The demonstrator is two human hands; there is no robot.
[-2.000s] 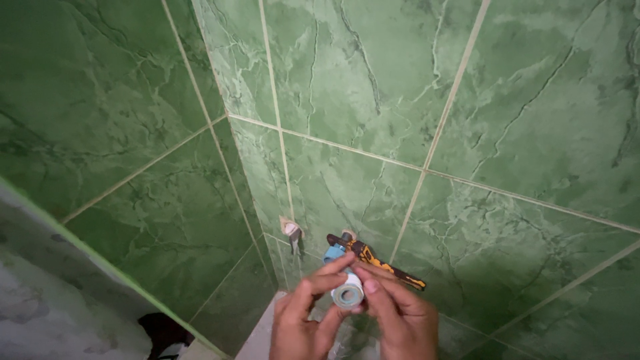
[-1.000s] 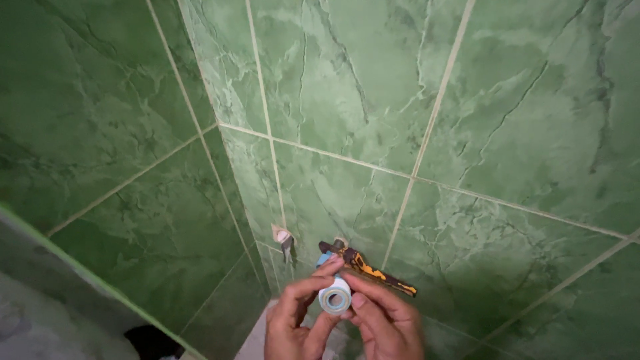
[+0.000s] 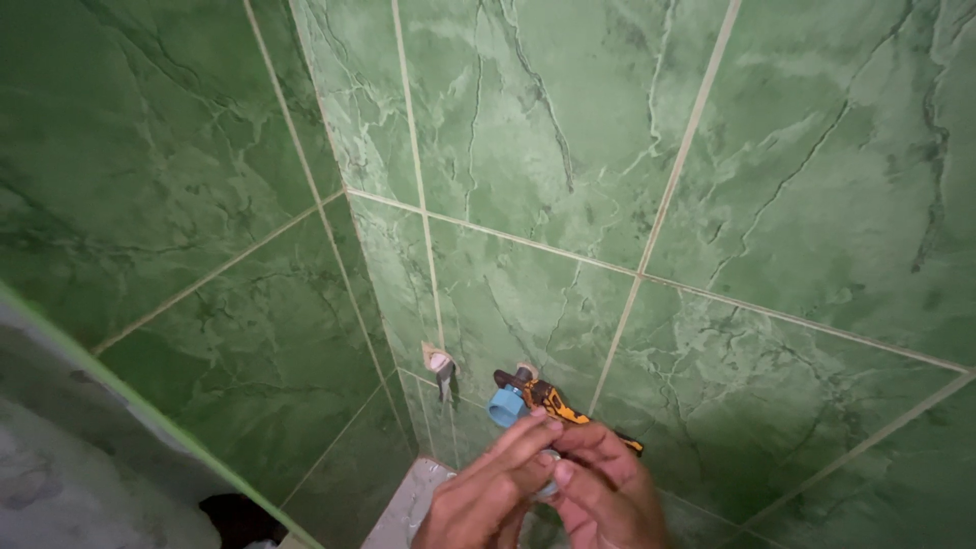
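At the bottom centre, my left hand (image 3: 496, 488) and my right hand (image 3: 610, 488) meet, their fingertips closed on a small round whitish fitting (image 3: 547, 476). Most of that fitting is hidden by the fingers. Just beyond them, a light blue plastic fitting (image 3: 506, 406) with an open round mouth sits at a pipe outlet (image 3: 526, 371) in the wall. An adjustable wrench or pliers with black and orange handles (image 3: 560, 402) is at the same outlet, slanting down to the right behind my fingers.
Green marbled wall tiles (image 3: 534, 152) meet in a corner at the left. Another wall outlet (image 3: 438, 361), with a grey piece hanging from it, is left of the blue fitting. A pale ledge (image 3: 415, 492) lies below. A green-edged partition (image 3: 152, 415) crosses the lower left.
The fitting's round open end faced the camera before; now my fingers cover most of it. My hands have shifted lower relative to the wall outlet, and the blue fitting shows more fully.
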